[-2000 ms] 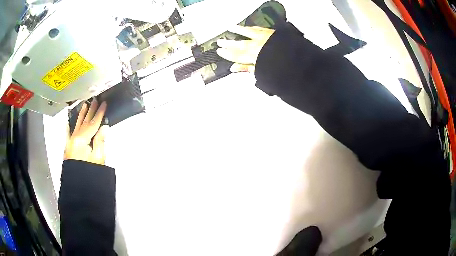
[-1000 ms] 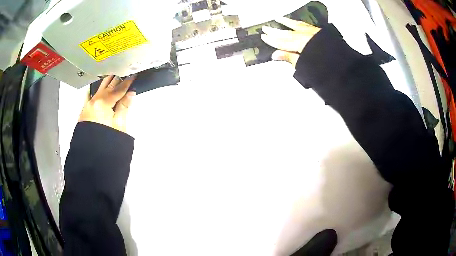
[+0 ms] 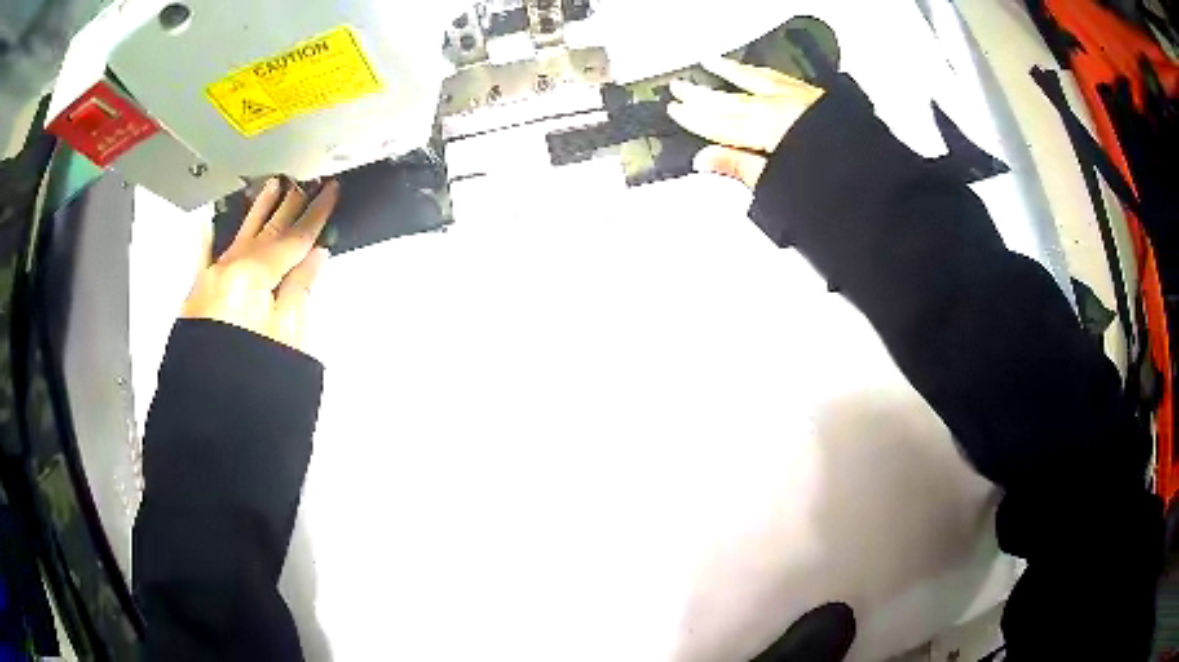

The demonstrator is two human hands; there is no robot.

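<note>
A camouflage shoulder strap (image 3: 802,49) lies flat across the machine, its rounded end at the upper right. Its middle is hidden under the clamp foot (image 3: 530,85). A black webbing (image 3: 582,140) lies on it right of the clamp. My right hand (image 3: 743,119) rests flat on the strap's right part, fingers spread, thumb at its lower edge. My left hand (image 3: 269,252) lies with its fingers spread on the strap's dark left part (image 3: 388,204), under the machine head. The fingertips touch the strap; neither hand visibly grips it.
The machine head (image 3: 181,97) with its CAUTION label fills the upper left. Dark triangular tabs (image 3: 963,149) lie at the upper right. Black strips lie over an orange cloth (image 3: 1109,58) at the right edge. A strap stack (image 3: 65,491) hangs at the left. A dark rounded piece (image 3: 815,636) shows at the bottom.
The whole view has shifted, so the machine and both hands appear further right than two seconds ago. Both hands stay on the strap, with little change in the last second.
</note>
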